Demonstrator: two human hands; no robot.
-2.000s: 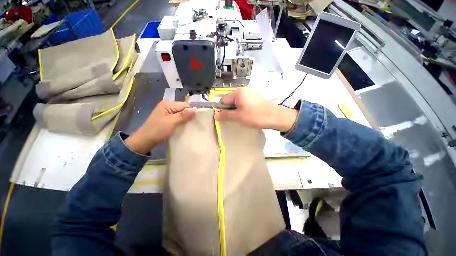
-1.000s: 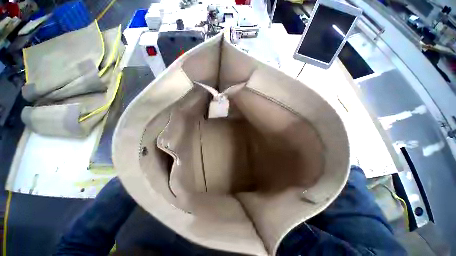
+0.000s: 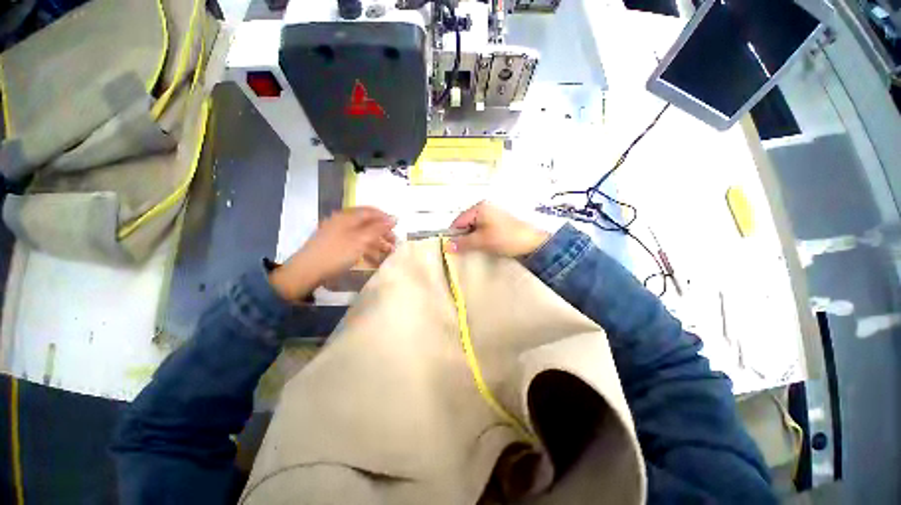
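Note:
The beige tote bag point(image 3: 395, 345) lies from the machine table down toward my lap, its dark opening at the lower right. Yellow piping point(image 3: 464, 330) runs up it to a short greyish end edge point(image 3: 427, 235). My right hand point(image 3: 494, 231) pinches the right end of that edge, in front of the needle area. My left hand point(image 3: 346, 247) is slightly blurred beside the edge's left end, fingers bent; a small gap shows between its fingertips and the edge. The sewing machine's dark grey head point(image 3: 356, 94) stands just beyond, with a yellow clamp frame point(image 3: 456, 158) behind the edge.
Beige pieces with yellow edges point(image 3: 79, 128) are piled at the left. A tablet point(image 3: 741, 54) stands at the upper right. A tangled black cable point(image 3: 617, 219), a thin reddish stick point(image 3: 664, 258) and a yellow oblong piece point(image 3: 739, 211) lie on the table at the right.
The bag has turned from its open mouth facing up to its piped end lying toward the machine. Both hands, hidden behind the bag before, now show at that end. The view has moved closer to the machine.

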